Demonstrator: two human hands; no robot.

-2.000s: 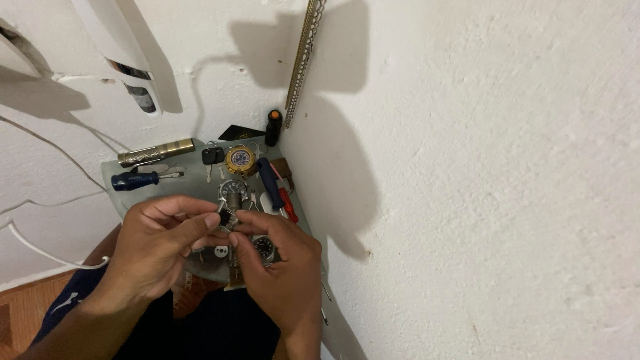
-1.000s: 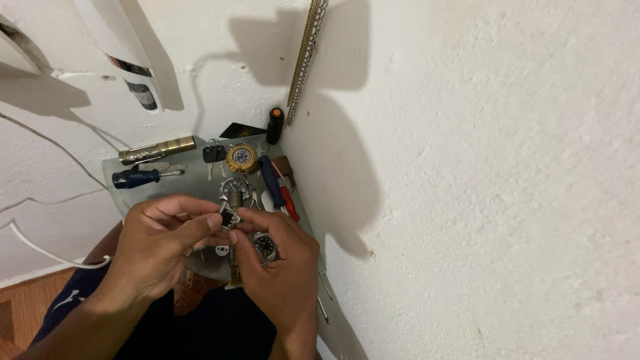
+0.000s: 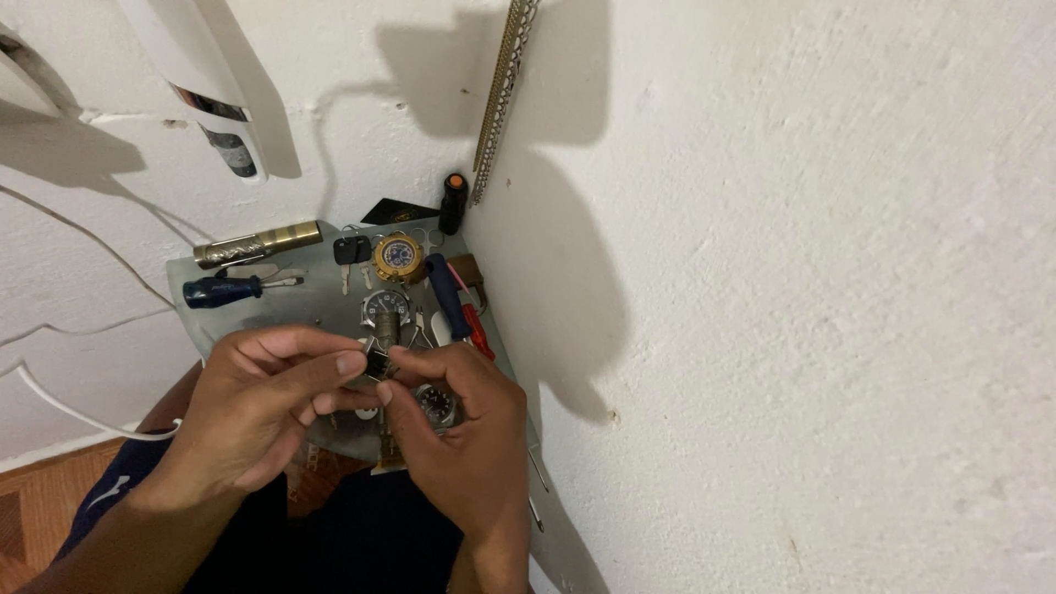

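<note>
My left hand (image 3: 268, 404) pinches a small dark watch part with metal edges (image 3: 377, 361) between thumb and fingers. At its other side, the thumb and index fingertips of my right hand (image 3: 462, 429) grip the same part; its exact kind is too small to tell. Just above my fingertips lies a round watch with a dark dial (image 3: 385, 307). Another dark-dialled watch (image 3: 436, 403) sits partly hidden beneath my right hand. Farther back on the glass table (image 3: 305, 309) is a gold-coloured watch (image 3: 398, 256) with a blue dial.
Black-headed keys (image 3: 352, 250) lie beside the gold watch. A blue-handled screwdriver (image 3: 221, 292) and a brass-coloured cylinder (image 3: 257, 244) are at the left. Small pliers (image 3: 419, 327), a dark blue handle (image 3: 447, 295) and a red handle (image 3: 478, 332) lie right. White walls (image 3: 784, 289) border the table; chains (image 3: 502, 99) hang above.
</note>
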